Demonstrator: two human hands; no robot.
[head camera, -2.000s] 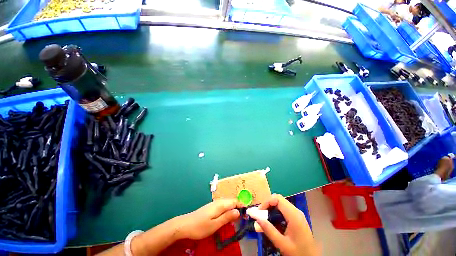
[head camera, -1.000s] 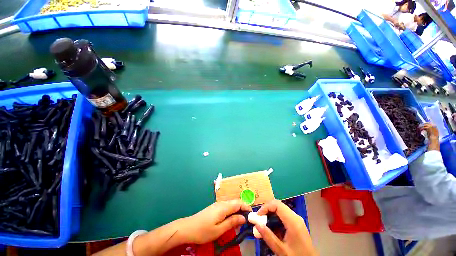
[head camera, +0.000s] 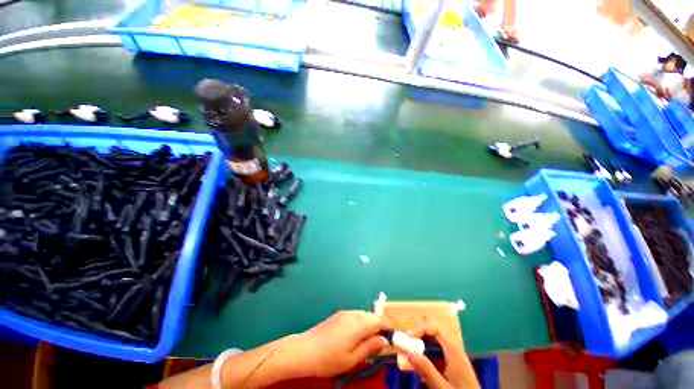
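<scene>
My left hand (head camera: 351, 339) and my right hand (head camera: 444, 362) meet at the front edge of the table, over the cardboard work pad (head camera: 426, 313). Between their fingertips is a white end piece (head camera: 409, 342) with a black part at its left side. A black handle (head camera: 365, 374) hangs below my left hand, partly hidden. The fingers cover just how the pieces join. The green round piece does not show; the hands cover that part of the pad.
A blue bin of black handles (head camera: 218, 190) stands left, with loose handles (head camera: 262, 239) and a dark bottle (head camera: 237, 140) beside it. White squeeze bottles (head camera: 533, 232) and blue bins of small parts (head camera: 578, 266) stand right. Assembled pieces (head camera: 504, 149) lie on the belt.
The view has turned left, so the table things appear further right. My hands still hold the white piece and now cover the green disc. The other worker's arm has mostly left the picture.
</scene>
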